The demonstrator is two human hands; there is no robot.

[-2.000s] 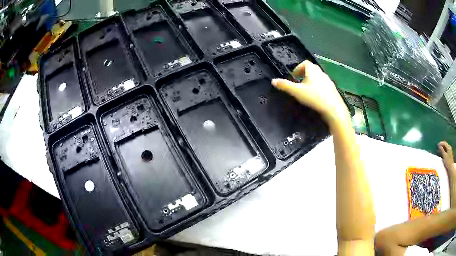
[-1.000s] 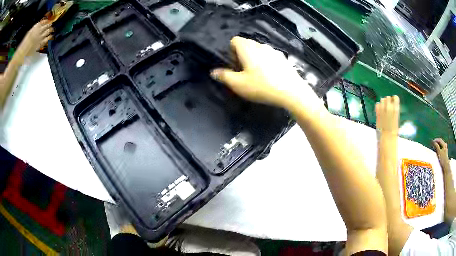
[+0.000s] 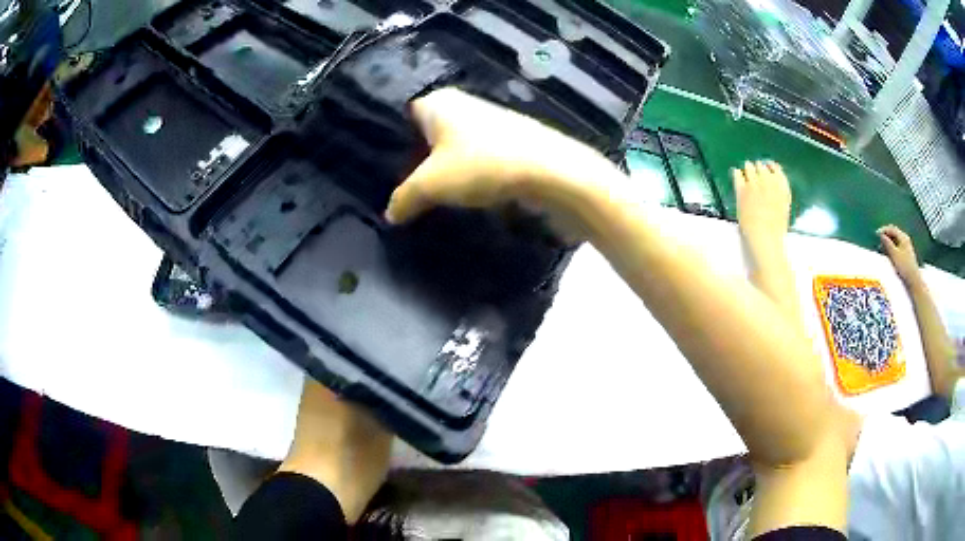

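A large black blister tray (image 3: 249, 306) is tilted over the white bench, with frames in its near pockets. My right hand (image 3: 476, 159) is above its middle, thumb and fingers curled on a blurred stack of black phone frames (image 3: 354, 90). Their exact number is unclear. My left hand is hidden under the tray; only its wrist and forearm (image 3: 344, 439) show below the near edge. The end of another black frame (image 3: 188, 291) shows on the bench under the tray's left side.
More black frames (image 3: 677, 174) lie on the green line behind the bench. At right are an orange bin (image 3: 859, 333) of small parts and a neighbour's hands (image 3: 764, 196). Shiny clear plastic (image 3: 778, 63) is piled beyond the line. Red stools are below the bench.
My right hand has moved left across the tray with black frames in it. The tray has turned and lies further left. My left forearm has come into view below it.
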